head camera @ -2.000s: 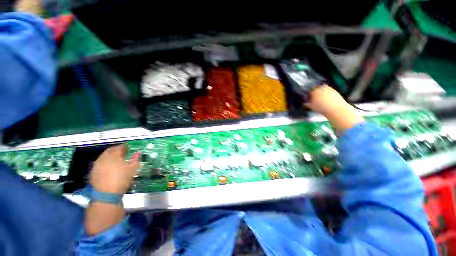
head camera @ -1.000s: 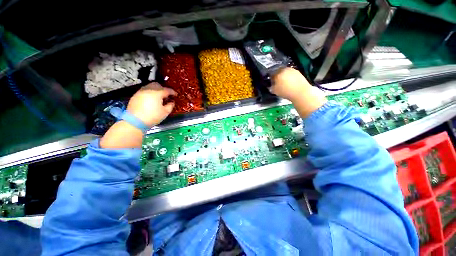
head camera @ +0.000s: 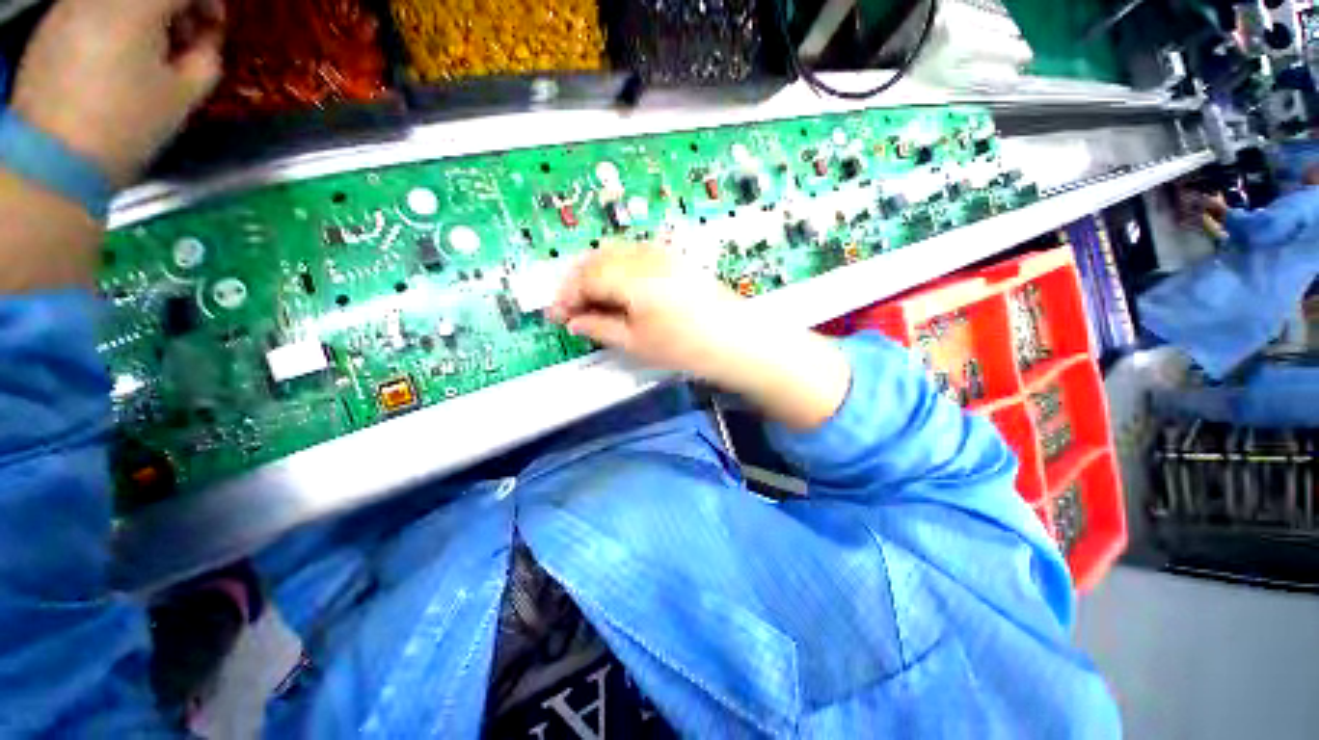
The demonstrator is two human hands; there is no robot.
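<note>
My left hand (head camera: 116, 87) is at the top left edge of the picture, beside the heap of red components (head camera: 301, 55), with fingers bent; whether it holds a piece cannot be told. My right hand (head camera: 637, 307) is over the green circuit boards (head camera: 477, 289), fingertips pinched together just beside a white connector (head camera: 538, 286); any small part between them is hidden. Another white connector (head camera: 300, 360) and an orange-and-black block (head camera: 397, 393) stand on the board to the left.
The metal rail (head camera: 434, 441) runs along the boards' front edge. Behind are yellow components (head camera: 499, 35) and black components (head camera: 692, 39). A red compartment crate (head camera: 1102, 477) with small parts is at the right. Another person's sleeve (head camera: 1230, 289) shows at the far right.
The view has swung right and down. My right hand has left the black components' bin and is now over the boards. My left hand remains by the red components.
</note>
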